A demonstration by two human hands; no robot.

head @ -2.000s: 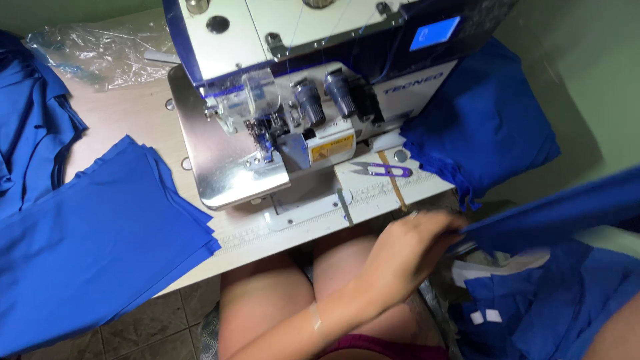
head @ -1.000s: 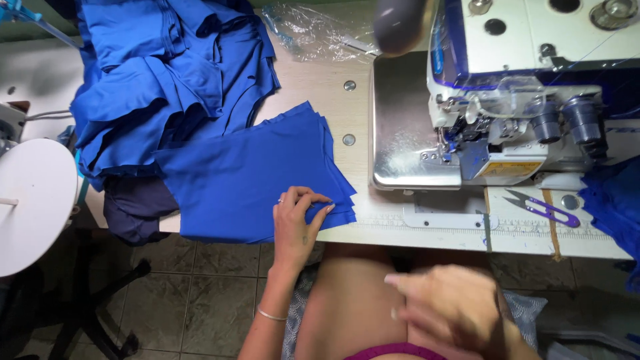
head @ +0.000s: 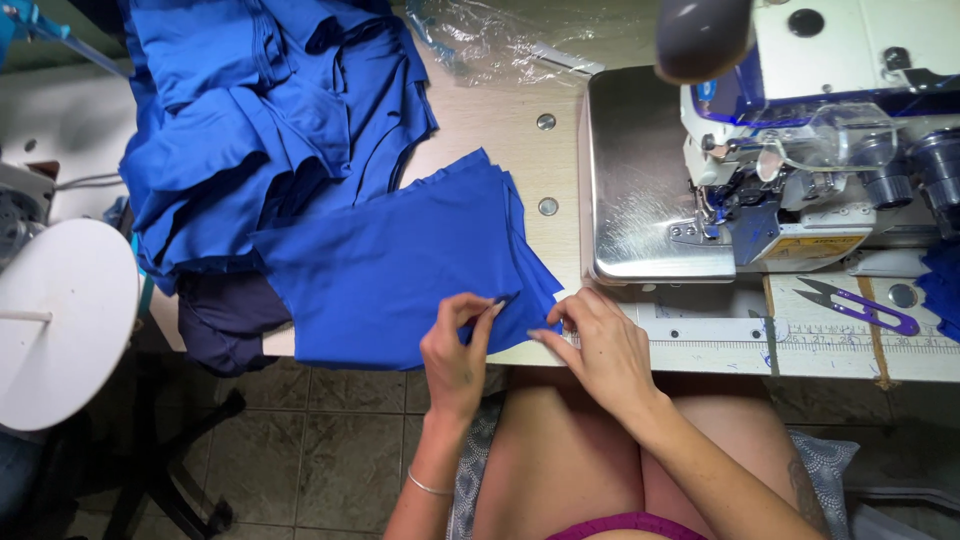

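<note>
Several layers of cut blue fabric (head: 397, 277) lie stacked at the table's front edge. My left hand (head: 459, 352) pinches the upper layer near its lower right corner between thumb and fingers. Close to its right, my right hand (head: 596, 337) has thumb and fingertips at the pointed corner of the layers beneath; whether it grips them is hard to tell. A larger heap of blue fabric (head: 262, 142) lies behind and to the left. The overlock sewing machine (head: 817, 165) stands to the right, its metal plate (head: 637, 187) beside the stack.
Purple-handled thread snips (head: 870, 309) lie near a ruler strip (head: 825, 341) along the front edge. Clear plastic film (head: 487, 37) is at the back. Dark fabric (head: 225, 319) hangs at the front left, near a white disc (head: 67, 322). More blue fabric (head: 941, 285) sits at the far right.
The view has swung left since the oldest frame. My right hand, over my lap one second ago, is now at the stack's corner. My left hand now lifts the upper layer's corner.
</note>
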